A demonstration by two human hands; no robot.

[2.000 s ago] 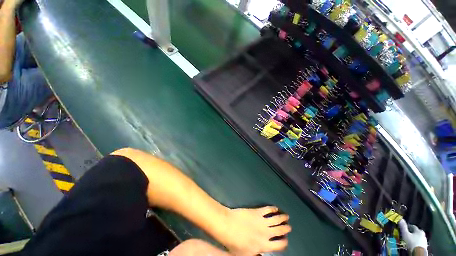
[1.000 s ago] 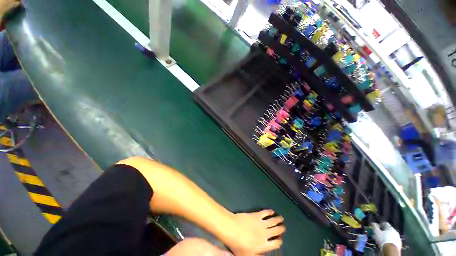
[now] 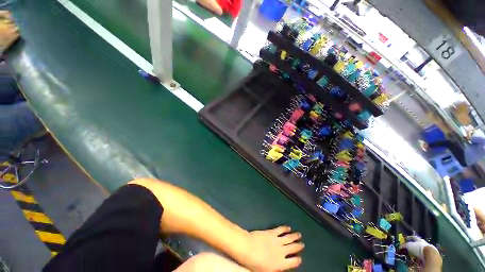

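Note:
My bare left hand (image 3: 274, 248) rests palm down on the green bench, fingers apart and empty. My gloved right hand (image 3: 420, 247) is at the lower right, at the near right end of a black compartment tray (image 3: 226, 114). Its fingertips are among yellow, teal and blue binder clips (image 3: 391, 252); whether they grip one is hidden. Rows of clipped workpieces (image 3: 287, 130), dark with coloured clips and wire handles, stand in the tray's middle. A loose clip pile (image 3: 367, 265) is cut off by the bottom edge.
Stacked black trays (image 3: 324, 79) with many clips stand raised behind. A white metal post (image 3: 161, 45) rises from the pale bench rail (image 3: 114, 42). Another person's hand (image 3: 7, 31) is at the upper left. More people are partly visible at the right edge and top.
The view has shifted, so the trays sit further left in the picture. My right hand has moved slightly within the clips and its fingers are now less visible. My left hand stays on the bench.

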